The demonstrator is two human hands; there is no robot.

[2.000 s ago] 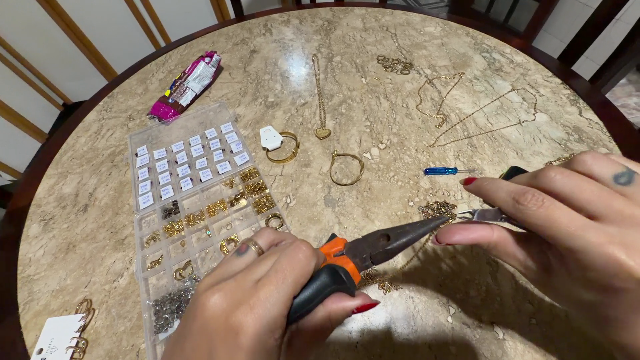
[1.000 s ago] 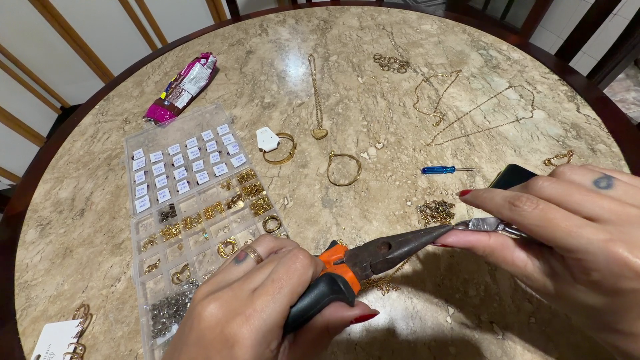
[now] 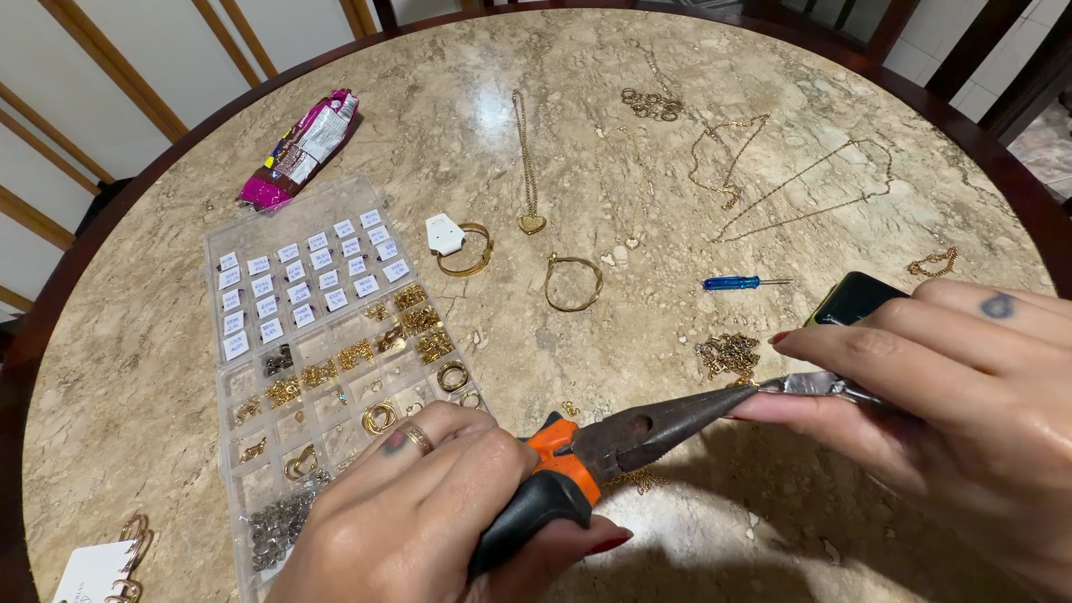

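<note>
My left hand (image 3: 435,502) grips the black and orange handles of long-nose pliers (image 3: 653,431), whose jaws point right. In my right hand (image 3: 930,377) is a small silver metal tool (image 3: 808,384), perhaps tweezers or fine pliers; its handle is mostly hidden. The two tool tips meet, and a tiny gold piece shows just below or behind them. Behind the tips lies a heap of fine chain (image 3: 730,353). More gold chain (image 3: 641,481) lies under the pliers. A blue-handled screwdriver (image 3: 733,283) lies beyond the heap.
A clear compartment box (image 3: 222,402) of gold and silver findings stands at the left, by a pink wrapper (image 3: 266,191). Across the stone table lie a carded bracelet (image 3: 465,270), a twisted bangle (image 3: 548,289), a heart necklace (image 3: 531,223), gold chains (image 3: 889,172) and rings (image 3: 651,105). A dark object (image 3: 854,299) is beside my right hand.
My right hand has turned and its tool has swung flatter, its tip coming to the pliers' tip. The chain heap, partly behind the tools two seconds ago, shows more fully. My left hand keeps its grip.
</note>
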